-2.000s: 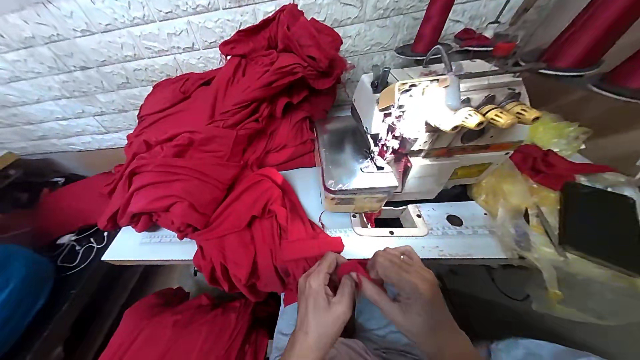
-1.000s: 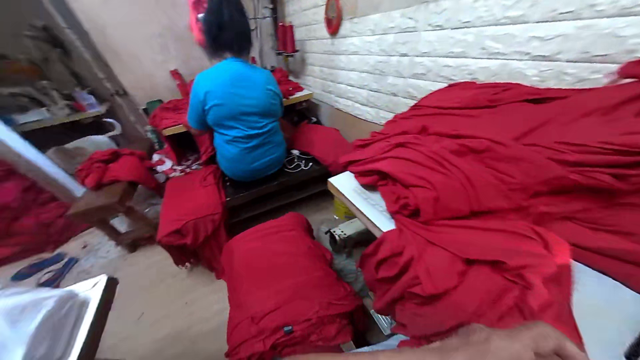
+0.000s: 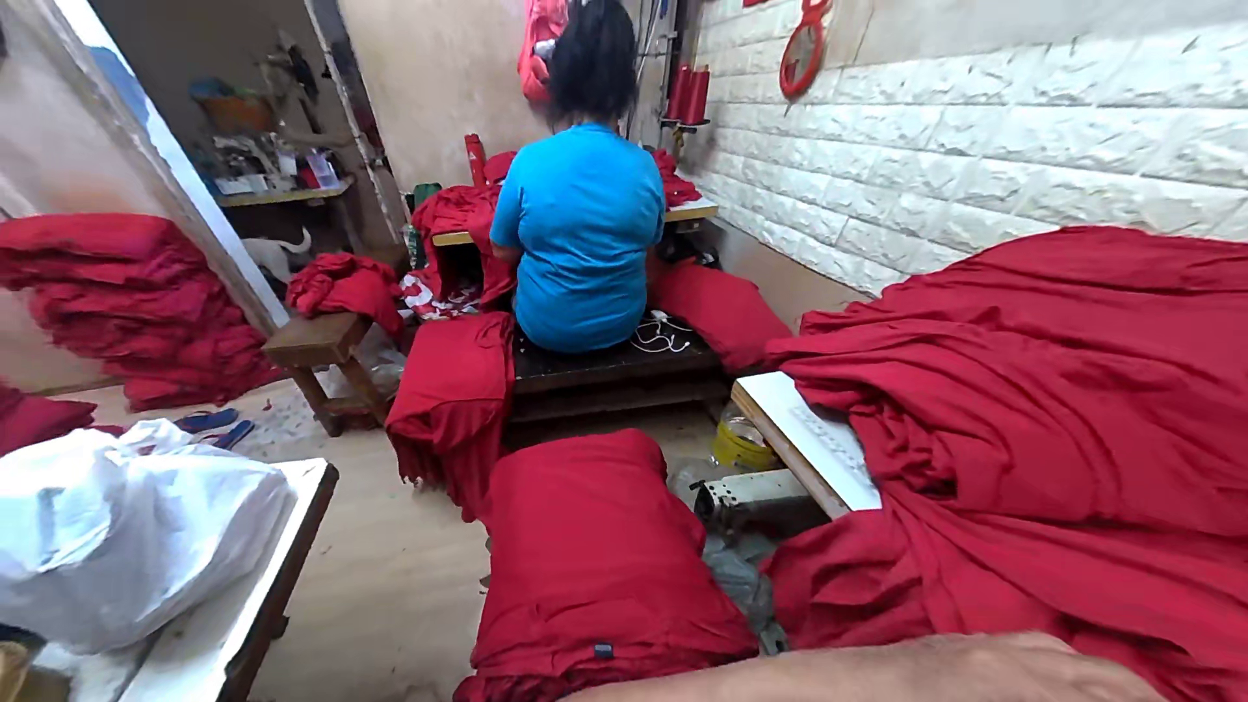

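A bare forearm (image 3: pixel 877 673), seemingly my left, crosses the bottom edge in front of red fabric; its fingers are out of sight below the frame. My right hand is not in view. Nearest to the arm lie a folded stack of red garments (image 3: pixel 604 556), with a small dark tag on its lower edge, and a large heap of red fabric (image 3: pixel 1072 390). That heap drapes over the end of a white worktable (image 3: pixel 819 439) and hangs down past its front side.
A person in a blue shirt (image 3: pixel 585 234) sits on a dark bench (image 3: pixel 614 366) with a white cable. Left are a wooden stool (image 3: pixel 317 341) bearing red cloth, a tall red fabric pile (image 3: pixel 127 302) and a white bag (image 3: pixel 127 526) on a table. A yellow container (image 3: pixel 741 444) stands under the worktable.
The view has swung far left, away from the sewing machine. Two seconds ago both hands held red fabric at the table's front edge; now only a forearm shows.
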